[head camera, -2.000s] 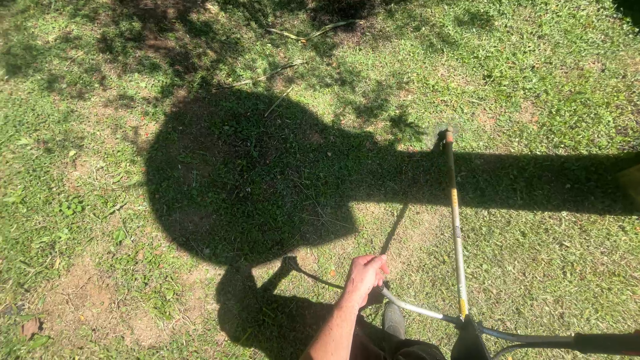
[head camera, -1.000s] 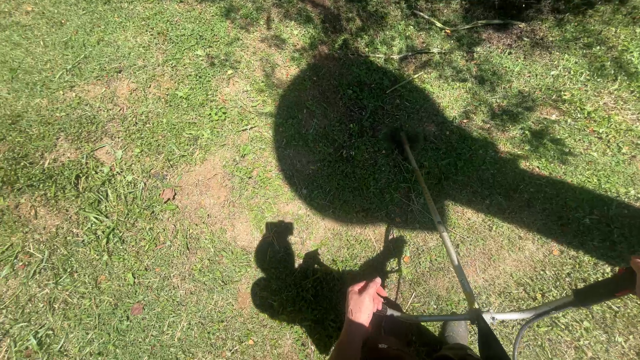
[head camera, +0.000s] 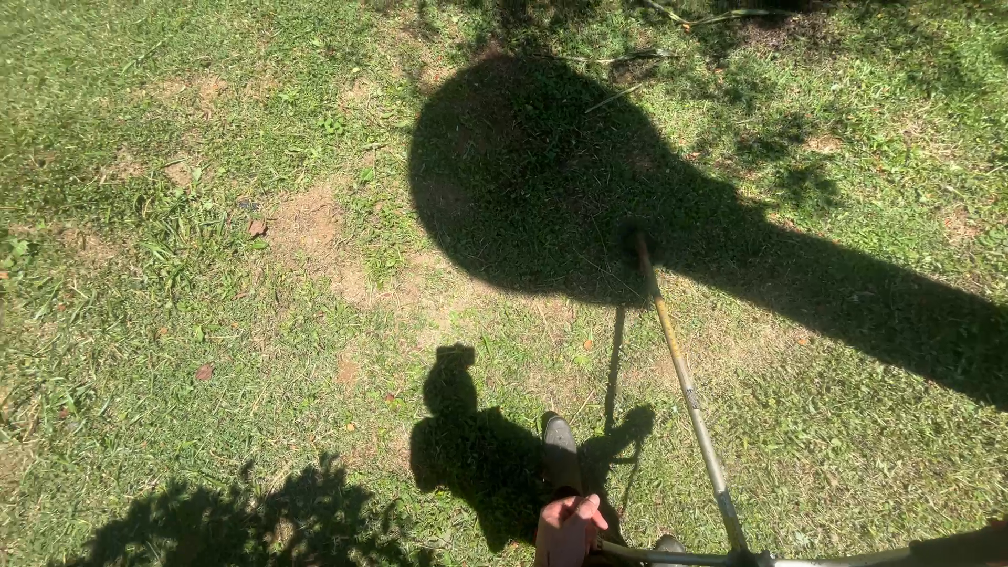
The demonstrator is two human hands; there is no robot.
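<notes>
At the bottom of the head view my left hand [head camera: 568, 529] is closed around the end of the metal handlebar [head camera: 661, 556] of a string trimmer. From a joint near the bottom edge, the trimmer's long shaft [head camera: 693, 402], worn and yellowish toward its far part, runs up and away to the dark cutting head [head camera: 638, 240], which is at the grass inside a large shadow. A dark grip shows at the lower right, blurred. My right hand is not clearly visible there.
Short grass with bare soil patches [head camera: 311, 228] lies all around. A large round shadow with a long band crosses the lawn. Thin fallen sticks [head camera: 732, 16] lie at the top. My boot [head camera: 561, 441] stands just beyond my left hand.
The trimmer's head has swung left over the grass, into the large shadow. My left hand stays on the handlebar. A boot has come into fuller view. The view has shifted left.
</notes>
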